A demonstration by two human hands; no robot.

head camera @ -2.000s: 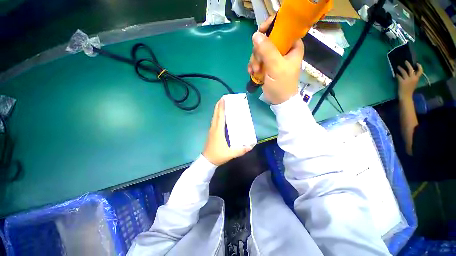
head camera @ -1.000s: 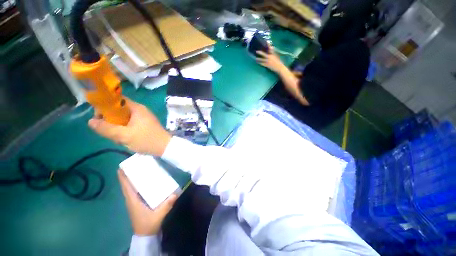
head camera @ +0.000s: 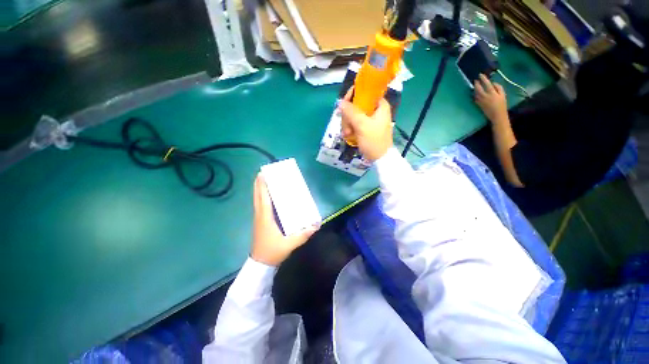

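Note:
My left hand (head camera: 270,231) holds the adapter housing from below, with its white cover (head camera: 290,197) facing up, over the bench's front edge. A black cord (head camera: 213,149) runs from its top end to a coil with a yellow tie (head camera: 169,154) and a wrapped end (head camera: 53,134). My right hand (head camera: 370,128) grips the orange electric screwdriver (head camera: 377,75), its lower end over the screw tray (head camera: 334,146). The hand and tool partly hide the tray. Screws are too small to tell.
Cardboard sheets (head camera: 327,28) lie behind the tray. The screwdriver lead (head camera: 429,99) crosses the bench at right. A lined blue crate (head camera: 548,284) with white covers (head camera: 470,220) stands under my right arm. A neighbouring person's hand (head camera: 491,99) touches a black housing (head camera: 477,60).
The view has swung back left after turning right. The screwdriver has moved from above the white cover over to the screw tray. My left hand still holds the housing.

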